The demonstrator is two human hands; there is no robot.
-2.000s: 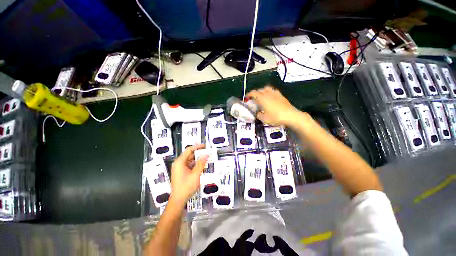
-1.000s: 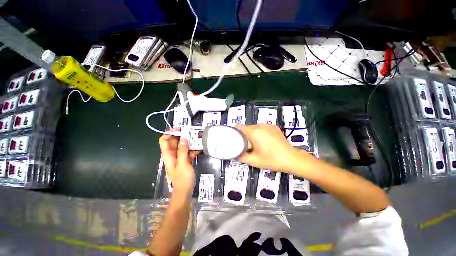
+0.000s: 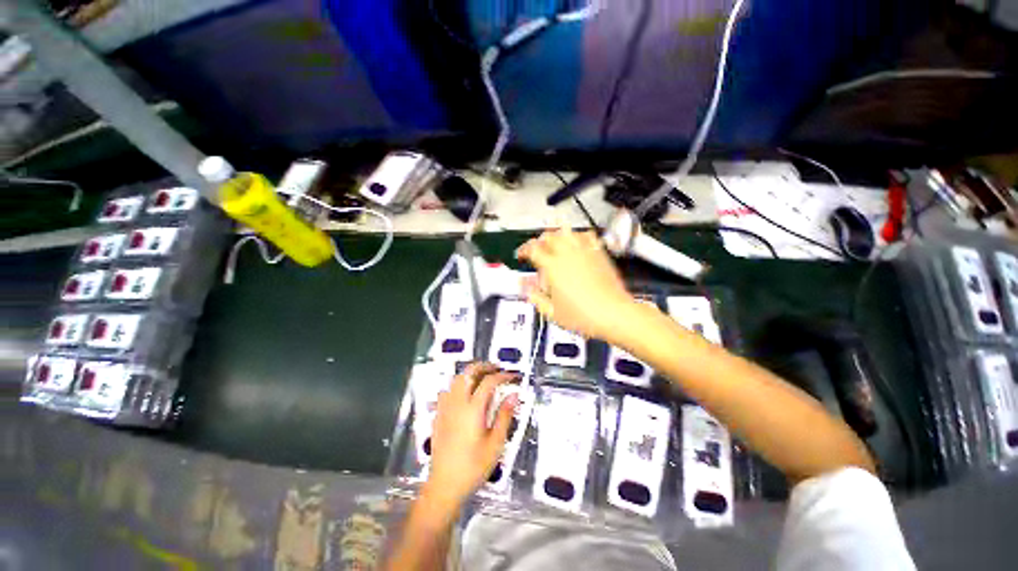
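A clear blister tray (image 3: 603, 396) holds white electronic units in two rows, such as a unit (image 3: 566, 446) with a dark oval at its near end. My left hand (image 3: 469, 429) lies on a unit in the front row at the left, fingers on its upper part. My right hand (image 3: 575, 279) is at a white barcode scanner (image 3: 502, 279) lying across the back left of the tray; its fingers cover the handle. A second white scanner (image 3: 661, 254) lies behind the tray, to the right of my right hand, apart from it.
Stacked full trays stand at left (image 3: 112, 307) and right (image 3: 988, 335). A yellow bottle (image 3: 274, 221) lies at the back left. A black scanner (image 3: 854, 379) is right of the tray. Mice (image 3: 853, 232), spare units (image 3: 399, 181) and paper are on the ledge. White cables hang down.
The scanner my right hand held over the left units now lies behind the tray, and my right hand is at the other scanner. My left hand has moved down to the front row. The view has shifted.
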